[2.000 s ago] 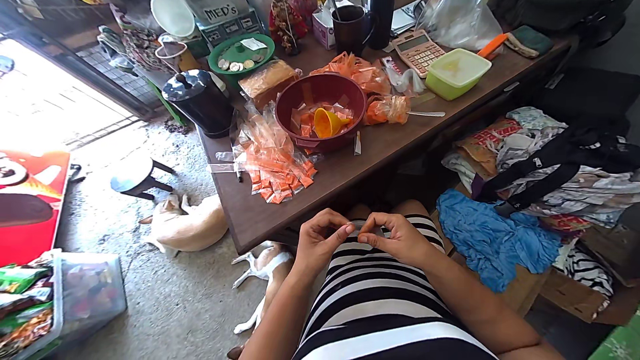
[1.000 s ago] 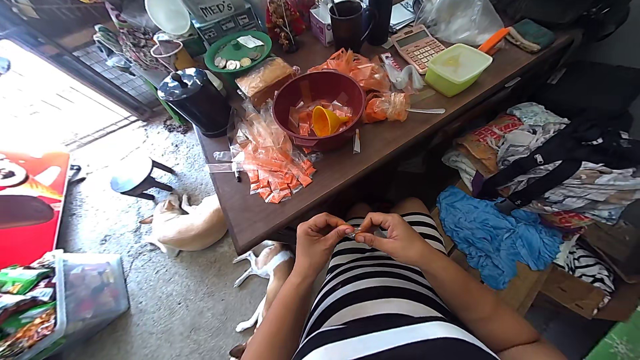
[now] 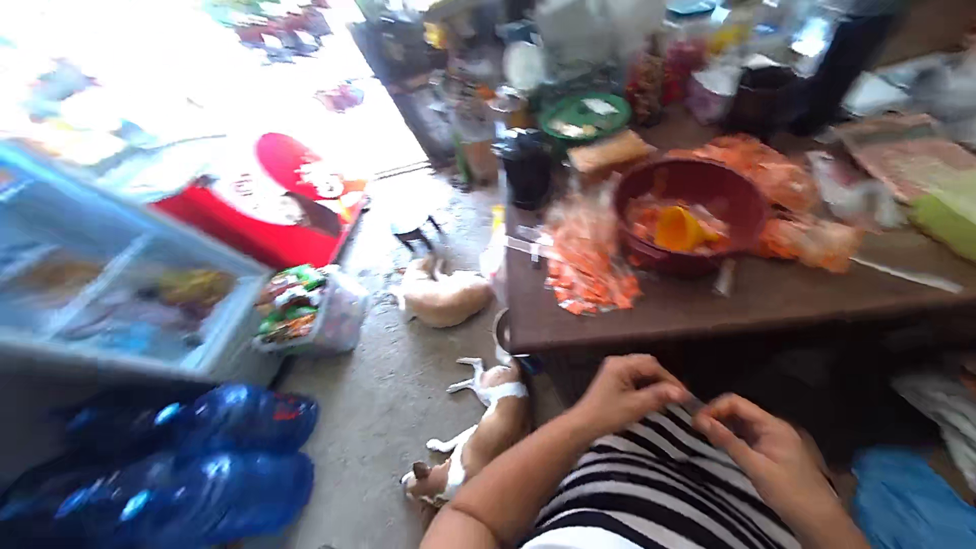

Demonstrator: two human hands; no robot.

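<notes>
My left hand (image 3: 633, 389) and my right hand (image 3: 751, 438) are close together over the striped cloth on my lap, just off the table's front edge. Pinched between the fingertips of both is a small thin piece (image 3: 692, 404), perhaps clear plastic, too blurred to name. On the brown table (image 3: 564, 328) beyond them stands a dark red plastic bowl (image 3: 640, 255) holding small orange packets and a yellow scoop or funnel (image 3: 679, 229). A pile of orange packets (image 3: 587, 274) lies left of the bowl, and bagged orange packets (image 3: 808, 240) lie to its right.
Two dogs lie on the concrete floor at left, one (image 3: 496, 431) close beside my left forearm, the other (image 3: 446, 297) farther off. Farther left are a plastic bin of packets (image 3: 343, 313), a chest with an open top (image 3: 137, 252) and large blue bottles (image 3: 206, 488). Blue cloth (image 3: 900, 496) lies at lower right.
The view has swung strongly to the left, bringing in the chest and blue bottles. Both hands stay together with the small piece at their fingertips.
</notes>
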